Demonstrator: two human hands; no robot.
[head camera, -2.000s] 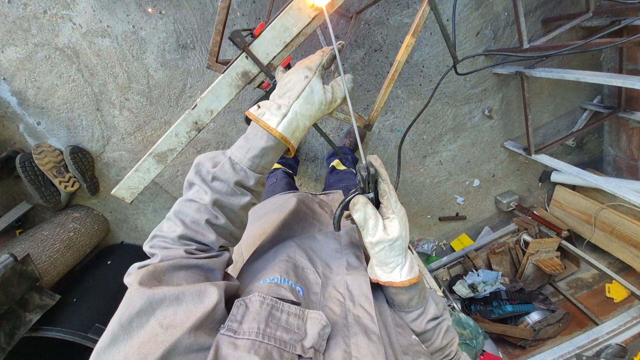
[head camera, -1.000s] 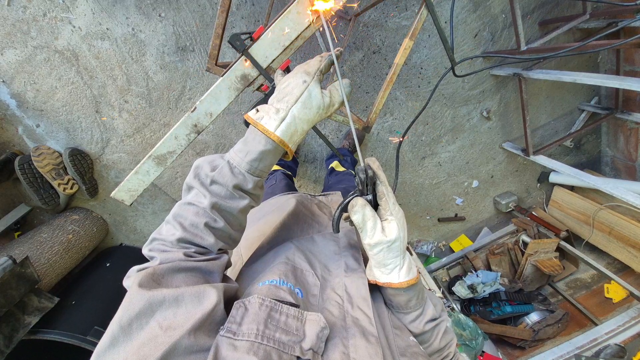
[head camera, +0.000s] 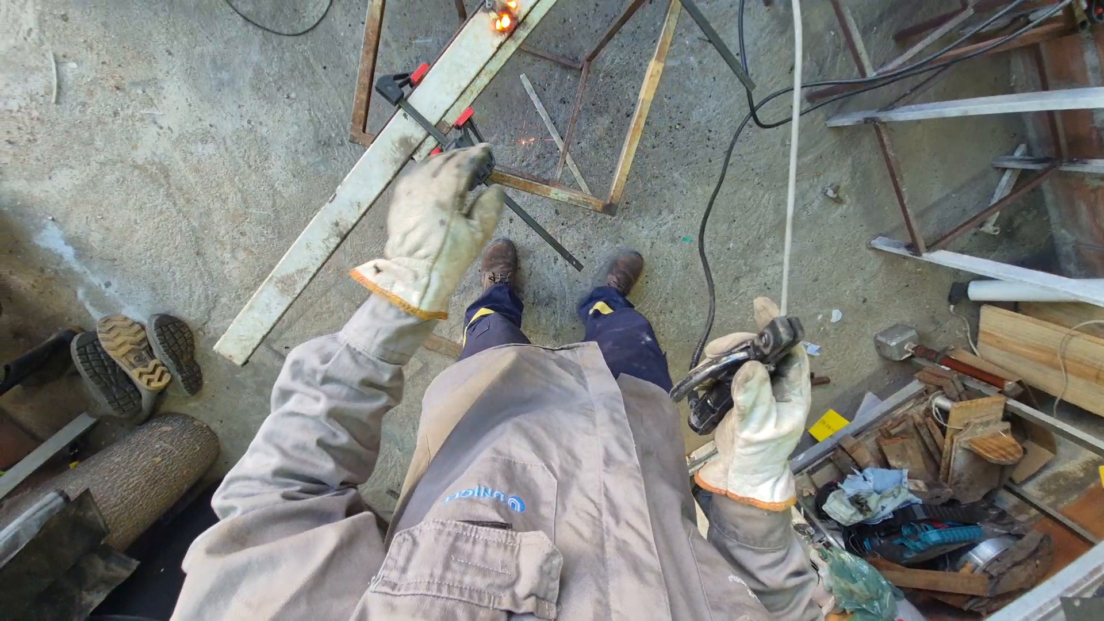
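My gloved right hand (head camera: 763, 414) grips a black welding electrode holder (head camera: 742, 366). From its jaw a long pale welding electrode (head camera: 792, 155) stands up, away from the metal. My gloved left hand (head camera: 435, 220) rests at the handle end of a black and red bar clamp (head camera: 418, 116), its fingers curled by the grip. The clamp lies across a pale painted steel beam (head camera: 332, 228). Near the beam's upper end, two spots of metal glow orange (head camera: 503, 21). A rusty steel frame (head camera: 642, 112) is behind and beside the beam.
A black cable (head camera: 711, 198) runs over the concrete floor. On the right are a metal frame (head camera: 957, 263), a hammer (head camera: 901, 343) and a bin of wood scraps and tools (head camera: 914, 448). Shoes (head camera: 134, 354) and a log (head camera: 142, 470) are at the left.
My right hand has moved to the right with the holder, and the electrode has left the beam. The bright arc has given way to a glow. My left hand has shifted slightly down the clamp.
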